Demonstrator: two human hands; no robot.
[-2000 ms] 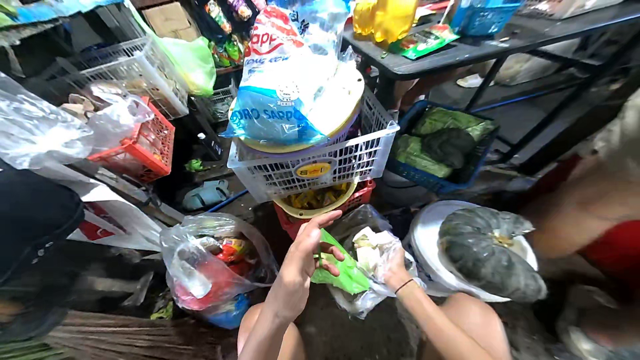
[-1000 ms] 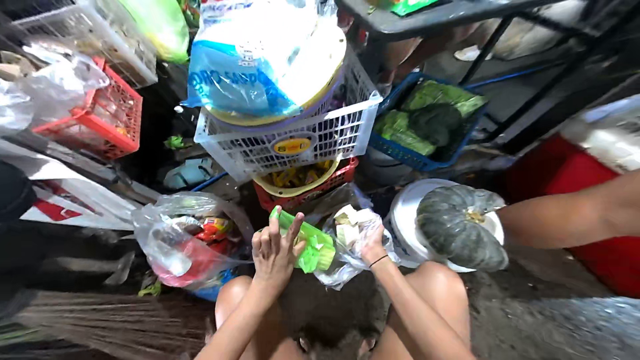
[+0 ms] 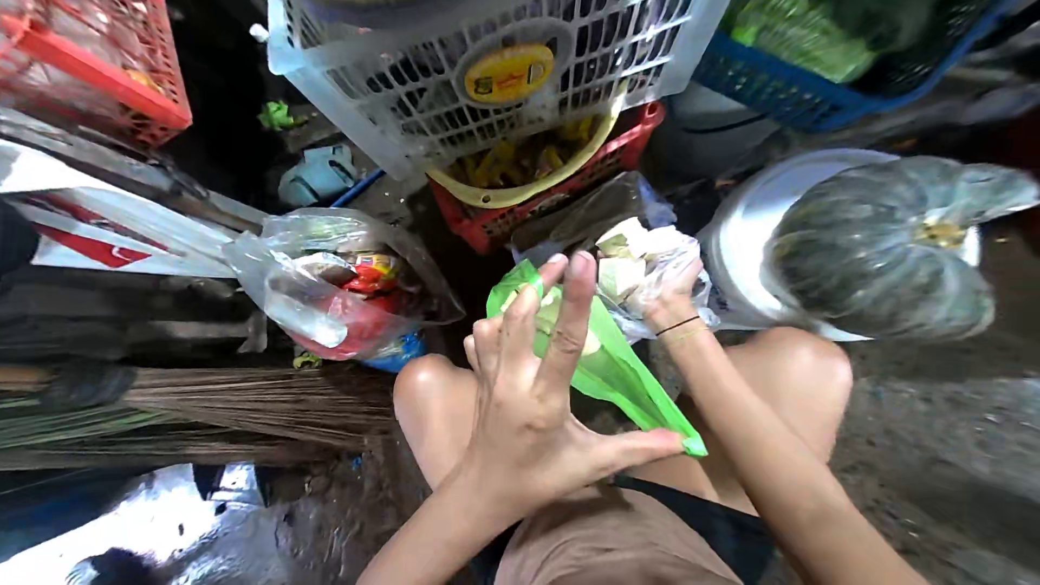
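Note:
My left hand (image 3: 536, 398) has its fingers spread inside or against a green plastic bag (image 3: 626, 378), which is stretched between the fingertips and the thumb. Pale pieces show through the bag behind the fingers. My right hand (image 3: 674, 288) is at a clear plastic bag (image 3: 703, 284) of pale, cut chunks (image 3: 624, 258), just right of the green bag. Its fingers are partly hidden by the plastic and seem closed on it. A dark green squash (image 3: 861, 244) rests on a white bucket (image 3: 743, 244) to the right of my right hand.
A clear bag of packets (image 3: 349, 284) stands at left, above a stick broom (image 3: 260, 402). Ahead, a white crate (image 3: 390, 106) sits over a yellow-rimmed container (image 3: 532, 195) and a red crate (image 3: 467, 215). A blue basket (image 3: 804, 101) is at upper right, another red crate (image 3: 106, 73) at upper left.
The green bag, bunched near my left fingers a second ago, is now spread wide between thumb and fingers. My right hand stays at the clear bag. The view has tilted down and closer.

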